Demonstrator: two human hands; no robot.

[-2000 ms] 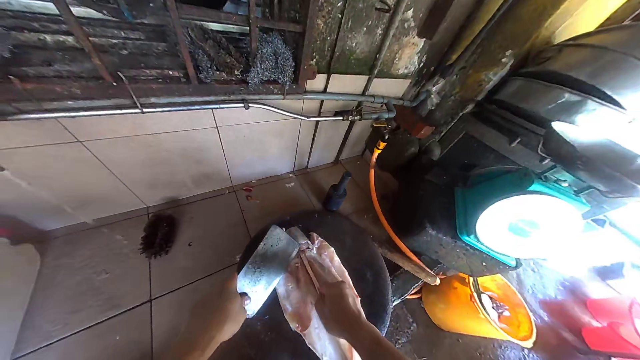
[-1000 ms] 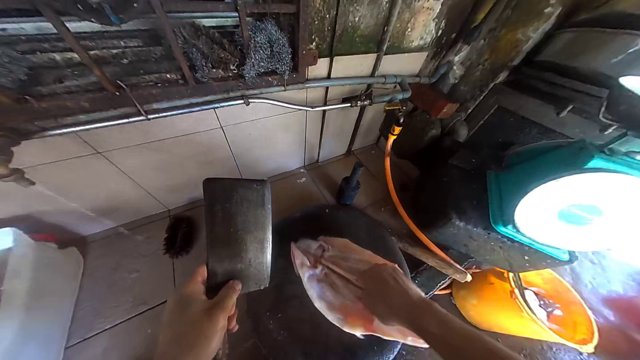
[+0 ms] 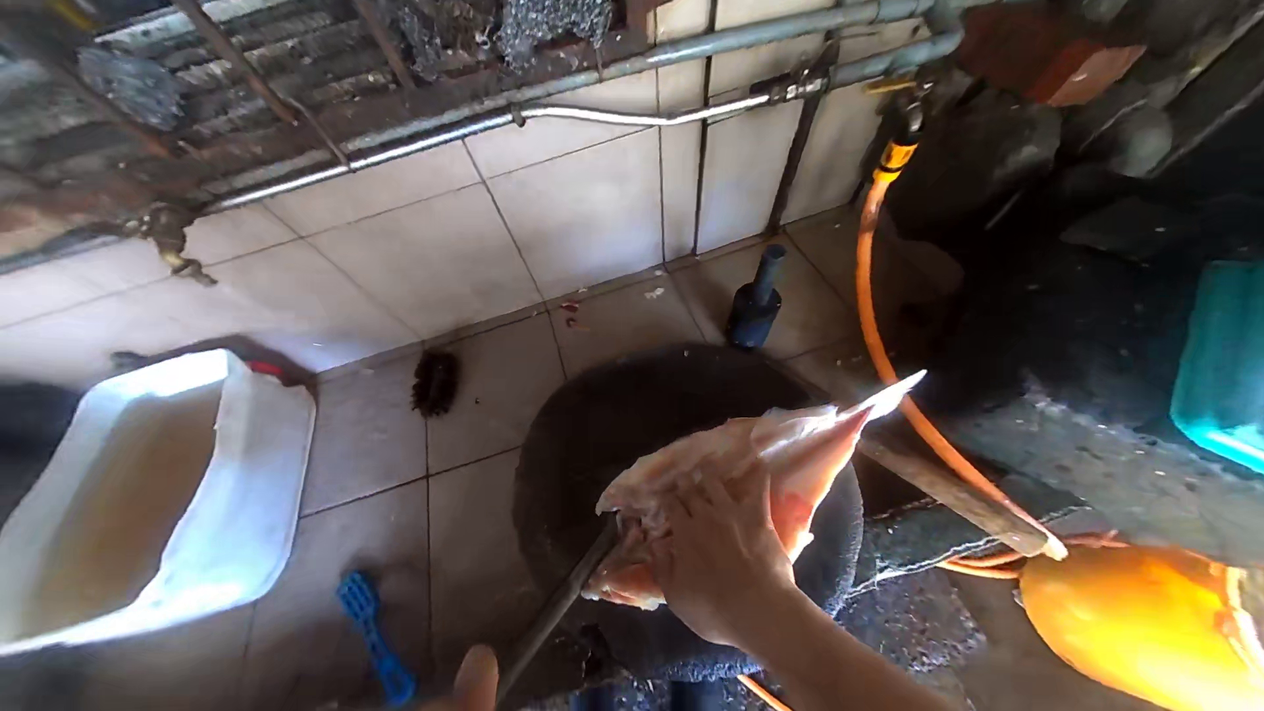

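Note:
A pale pink, opened-out piece of fish or meat (image 3: 810,464) lies on a dark round chopping block (image 3: 563,434). My right hand (image 3: 716,553) presses flat on top of it with fingers spread. At the bottom edge my left hand (image 3: 474,681) is mostly cut off; its thumb lies along a cleaver (image 3: 563,602) seen nearly edge-on. The blade's far end touches the near left edge of the flesh. How the other fingers of my left hand wrap the handle is hidden.
A white tub (image 3: 267,464) of cloudy water stands left, near a blue scrubber (image 3: 375,637) and a dark brush (image 3: 435,382). Behind the block are a dark bottle-shaped object (image 3: 756,301) and a wall tap (image 3: 178,247). An orange hose (image 3: 869,286), wooden stick (image 3: 968,499) and orange bucket (image 3: 1116,612) are right.
The cleaver has moved from upright beside the block to edge-on against the flesh. The flesh is turned, its pointed end now toward the upper right. The view has shifted left.

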